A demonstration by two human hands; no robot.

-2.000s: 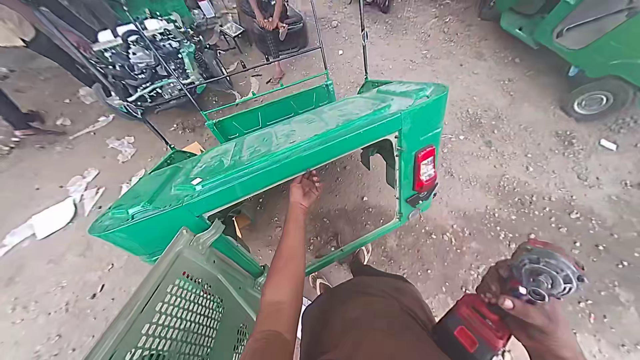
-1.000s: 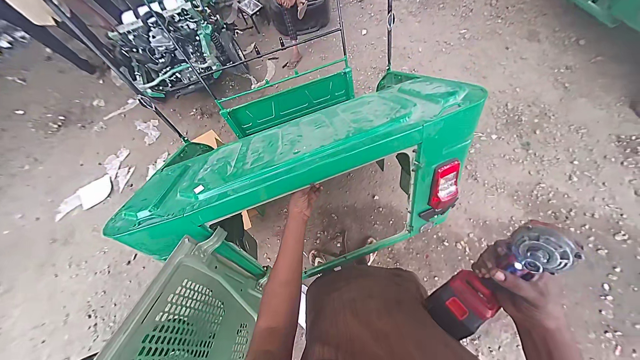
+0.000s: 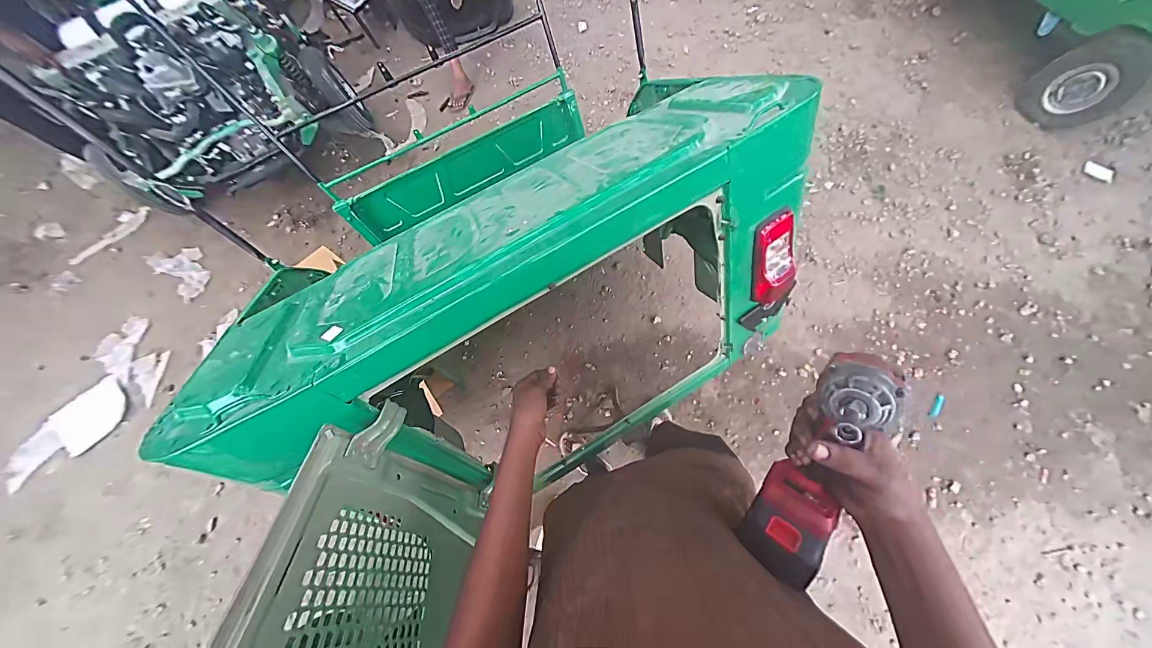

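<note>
My right hand (image 3: pixel 855 459) is wrapped around a red and black cordless power tool (image 3: pixel 792 522), with a round metal part at its top. My left hand (image 3: pixel 535 394) is over the rectangular opening of a green vehicle body panel (image 3: pixel 504 234); its fingers are curled, and whether they hold something small cannot be told. A red and clear tail light (image 3: pixel 774 256) is fitted at the panel's right end. Against the panel's lower left stands a grey-green door-like metal panel (image 3: pixel 360 558) with slotted holes, beside my left forearm.
Thin black metal frame bars (image 3: pixel 261 126) rise behind the green panel. An exposed engine assembly (image 3: pixel 180 81), with people near it, is at upper left. A green vehicle's wheel (image 3: pixel 1080 88) is at upper right. Torn white plastic sheeting (image 3: pixel 81 418) lies on the gravelly ground.
My left hand has come back from the panel's upper inner edge to the middle of the opening. My right hand keeps hold of the power tool.
</note>
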